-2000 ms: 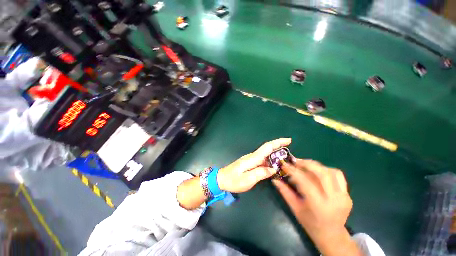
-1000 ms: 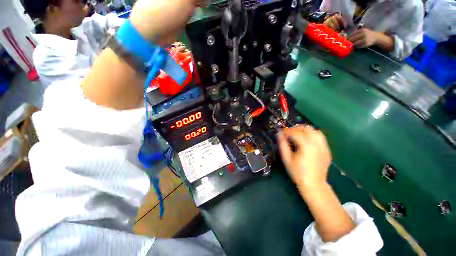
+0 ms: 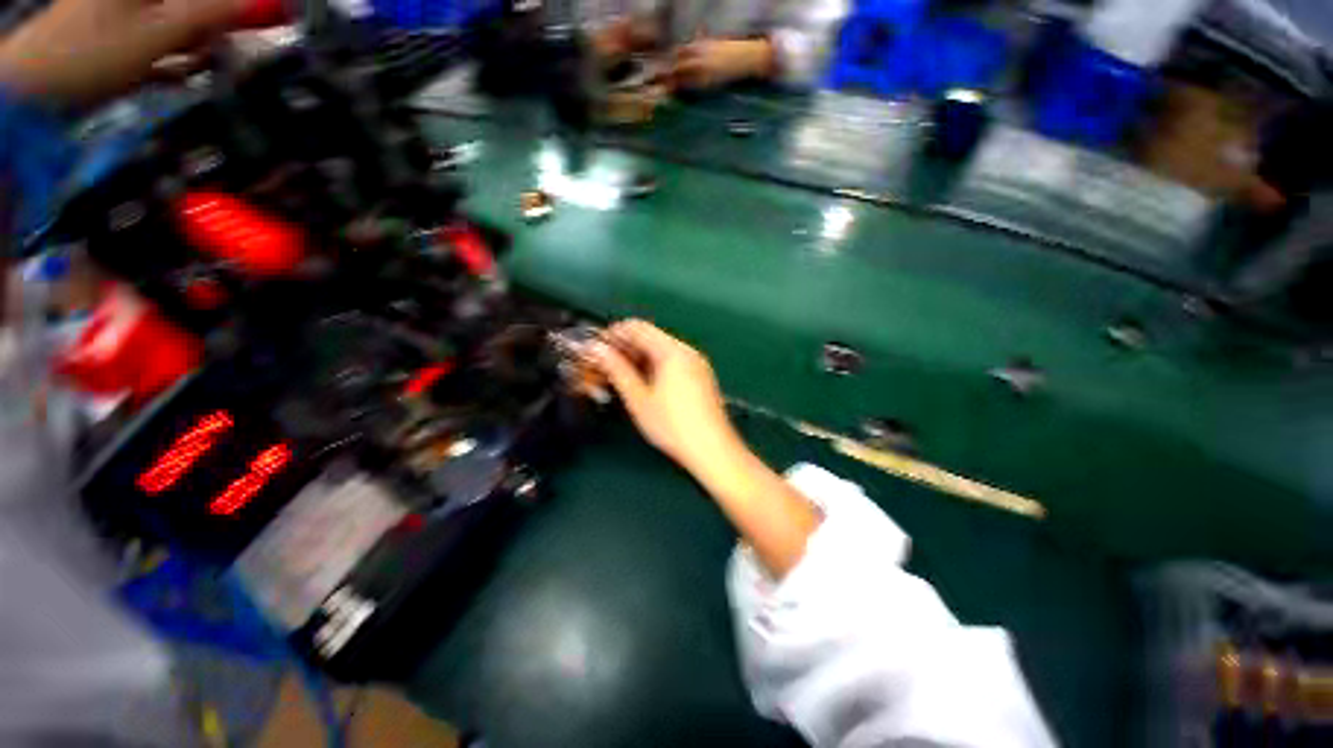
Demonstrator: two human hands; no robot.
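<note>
My right hand (image 3: 665, 387) is at the right edge of the black press fixture (image 3: 351, 351). Its fingertips pinch a small watch part (image 3: 588, 358), silvery with an orange-gold bit; blur hides the details. My left hand (image 3: 124, 41) is blurred and partly cut off at the top left. It is closed around a red clamp handle, whose end (image 3: 263, 12) shows past the fingers. A second large red handle (image 3: 241, 234) is lower on the machine. The red timer digits (image 3: 186, 452) are smeared.
Several small watch housings (image 3: 841, 358) lie on the green belt (image 3: 746, 263), beyond a yellowish strip (image 3: 921, 471). A clear ribbed tray (image 3: 1243, 628) is at the lower right. Another person's hands (image 3: 716, 62) show at the top.
The view has swung right, so the machine sits further left. My right hand has drawn back from between the stations to the fixture's right edge, now with a small part. My left hand remains high.
</note>
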